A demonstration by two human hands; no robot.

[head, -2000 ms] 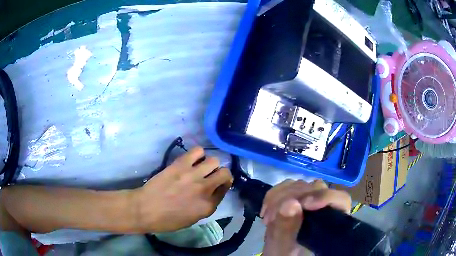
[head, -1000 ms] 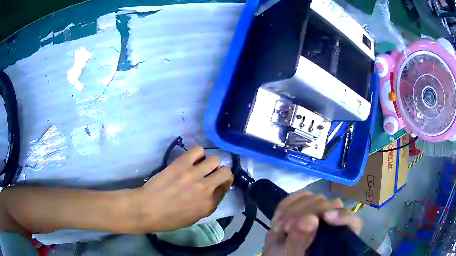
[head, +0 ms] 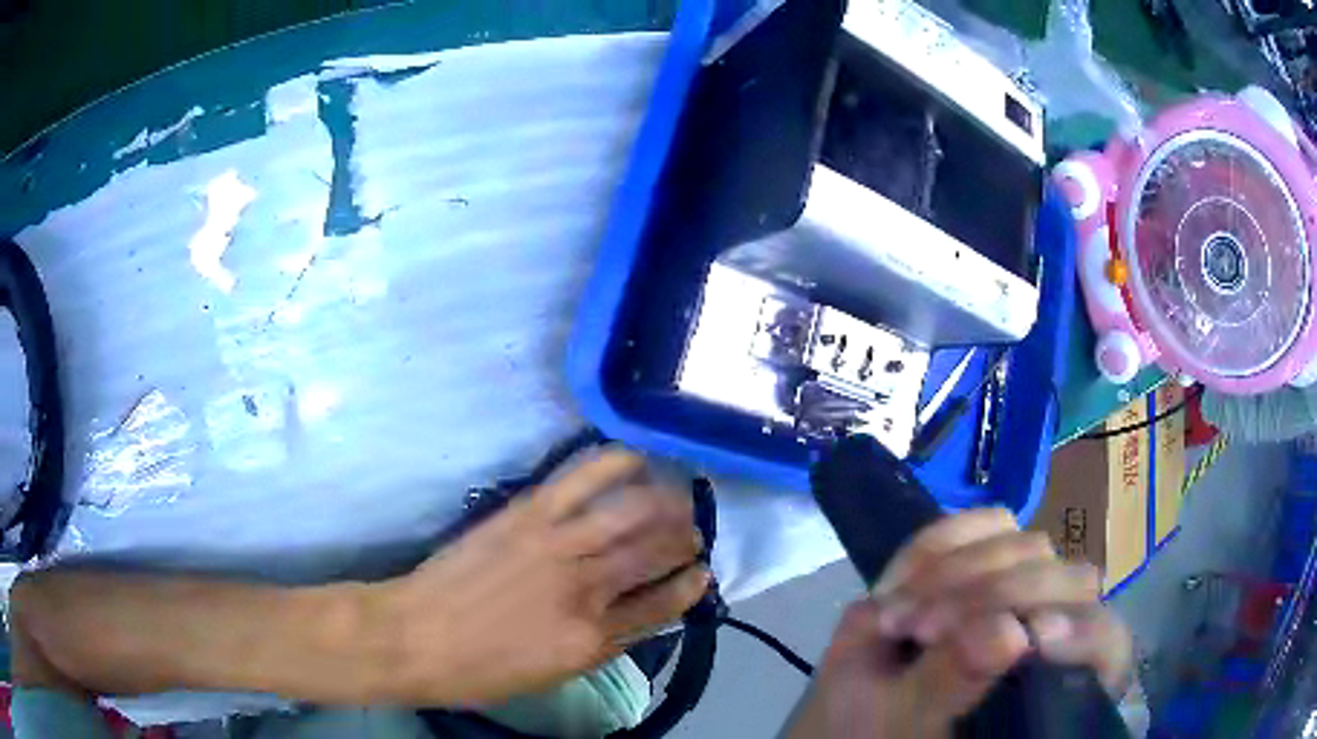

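My left hand [head: 571,578] is closed over a black headset frame [head: 696,657] at the bench's front edge; the fingers hide much of the frame. My right hand [head: 982,614] is shut around a thick black electric screwdriver [head: 878,505]. The screwdriver's front end is over the front edge of the pick-up plate [head: 737,344] of the screw feeder [head: 924,257]. Its tip is too small to make out, so I cannot tell whether it touches the plate.
The feeder sits in a blue tray [head: 589,339], with slim tools [head: 991,419] right of the plate. A pink fan [head: 1220,260] and cardboard box [head: 1105,505] are at the right. Another black headset frame [head: 44,390] is at the left edge. Torn white foam [head: 462,246] covers the bench.
The screwdriver in my right hand has moved from beside the headset frame up and right to the feeder plate. My left hand and the frame have shifted slightly right, and the view has shifted.
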